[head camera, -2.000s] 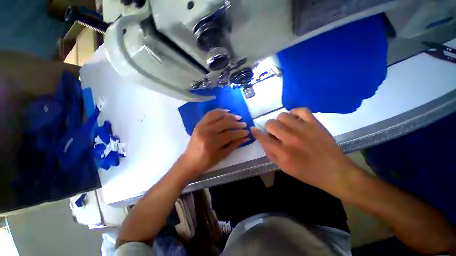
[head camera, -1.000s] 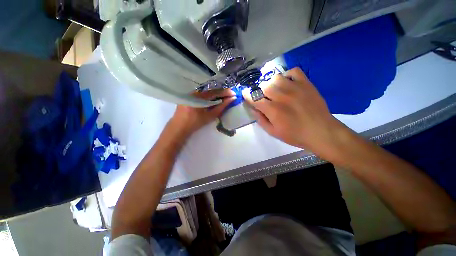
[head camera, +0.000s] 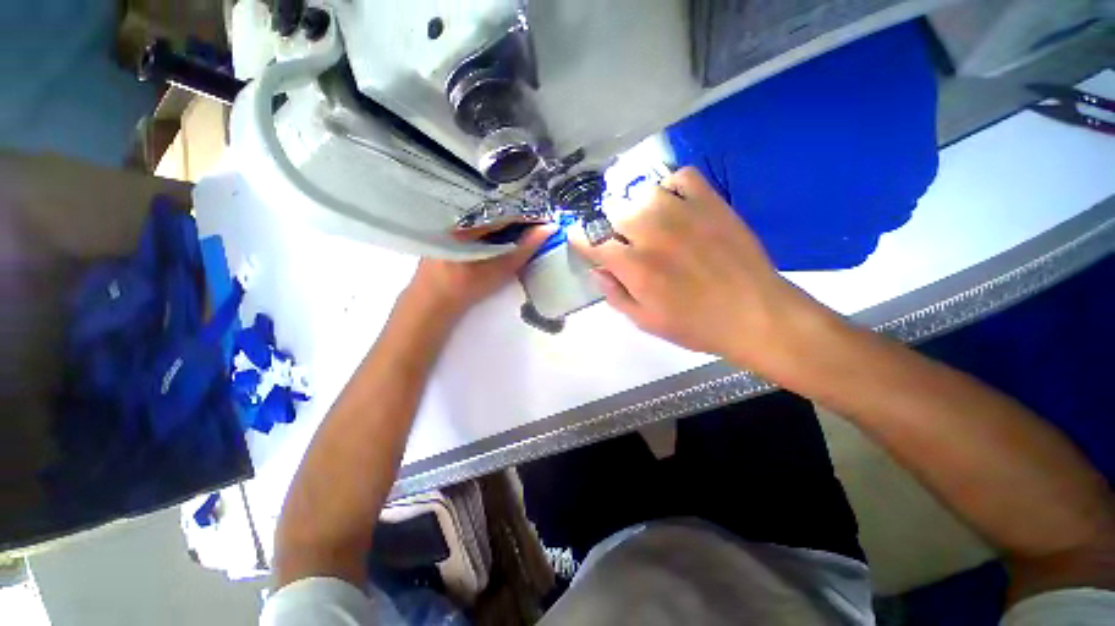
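A small part of a blue fabric piece (head camera: pixel 556 237) shows at the lit needle area of the white sewing machine (head camera: pixel 611 73); the machine head and my hands hide the rest. My left hand (head camera: pixel 471 272) is left of the needle, its fingers on the fabric under the curved guard. My right hand (head camera: pixel 685 263) is just right of the needle, its fingertips close to the presser foot; whether it grips fabric is hidden. A flat stack of blue cut panels (head camera: pixel 819 159) lies under the machine arm at the right.
Small blue and white scraps (head camera: pixel 267 377) lie at the table's left. A box with dark blue pieces (head camera: pixel 147 355) stands beyond them. Dark snips or a similar tool (head camera: pixel 1076 108) lie at the far right. The table's ruler edge (head camera: pixel 587 428) runs before me.
Two seconds ago both hands were nearer the table edge, on a blue piece lying flat. Both hands and the piece have moved up to the needle. Over the last second the hands have barely moved.
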